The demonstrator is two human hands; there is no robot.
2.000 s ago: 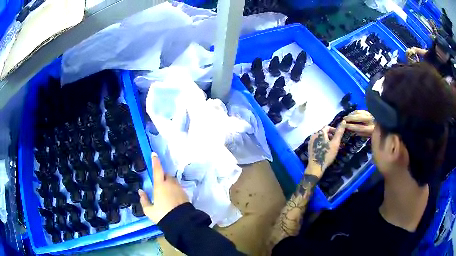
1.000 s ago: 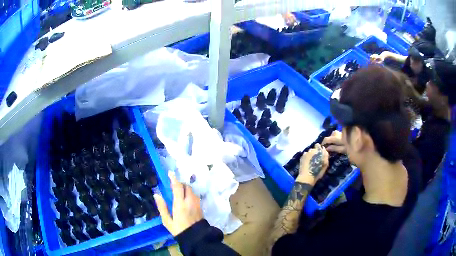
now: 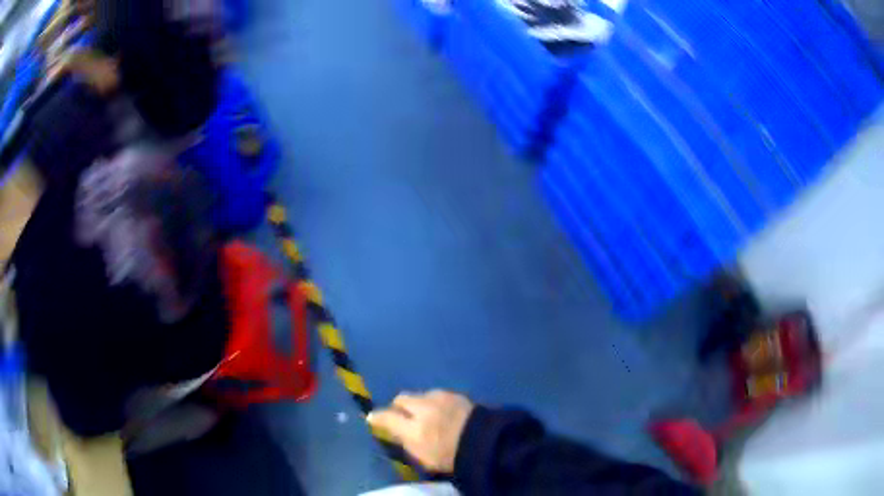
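My right hand (image 3: pixel 422 426), in a dark sleeve, is low in the middle of the view, over the floor tape. It is blurred and its fingers look curled. A white edge (image 3: pixel 409 488) shows just below it, cut off by the bottom of the picture. I cannot tell whether the hand holds it. My left hand is not in view.
Blue crate stacks (image 3: pixel 669 145) line the right. Black-and-yellow tape (image 3: pixel 330 334) crosses the blue-grey floor (image 3: pixel 407 242). A red stool (image 3: pixel 267 329) and people in dark clothes are at left. Red objects (image 3: pixel 775 363) stand by the white wall at lower right.
The view has swung from the trays of black parts and the tattooed worker to the aisle. My right hand has left the tray's edge and now shows over the floor.
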